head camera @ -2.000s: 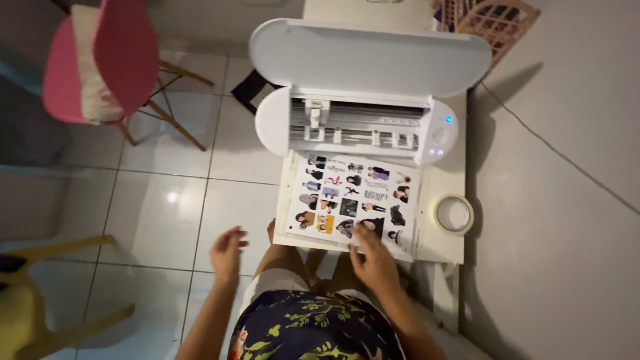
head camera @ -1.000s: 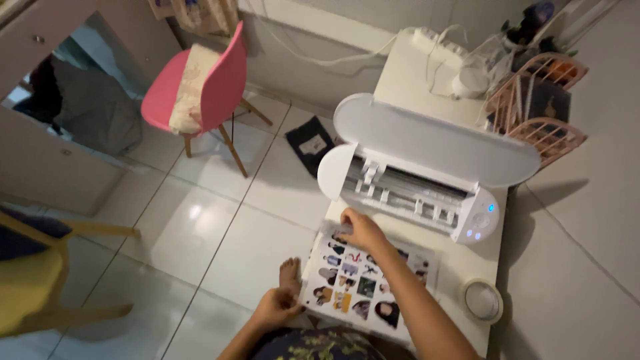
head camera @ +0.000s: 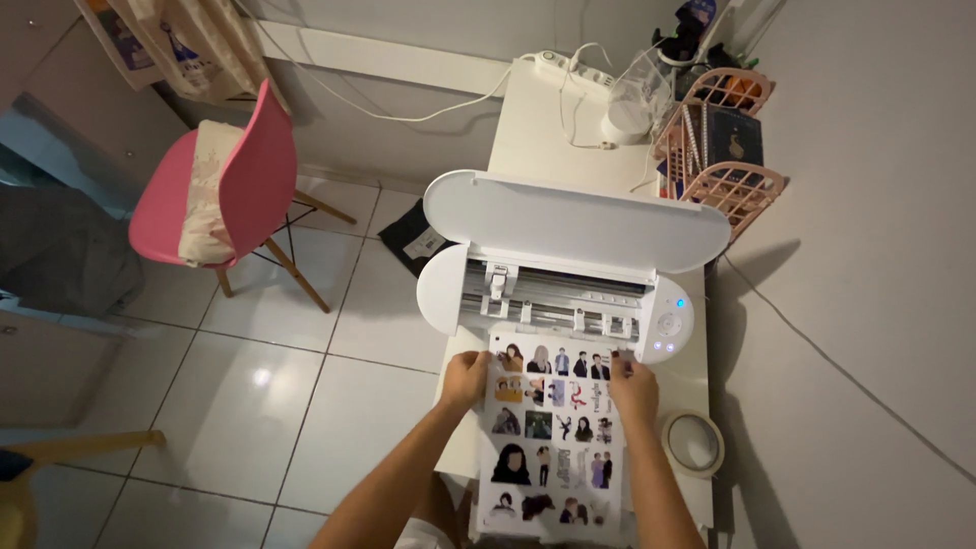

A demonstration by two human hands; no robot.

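Note:
A printed sticker sheet lies lengthwise before the white cutting machine, its far edge close to the front rollers. My left hand grips the sheet's left edge near the far corner. At the opposite far corner, my right hand pinches the right edge. The machine's lid stands raised, showing the carriage at the left of the rail, and small lights glow on the right-hand panel. Whether the sheet's edge is under the rollers, I cannot tell.
A roll of tape lies on the white table right of my right arm. Behind the machine are a power strip, cables and a pink basket with notebooks. A pink chair and a dark package are at left.
The sheet has been turned, its long side now running toward the machine. My right hand has moved from its left end to its right edge; my left hand is farther forward.

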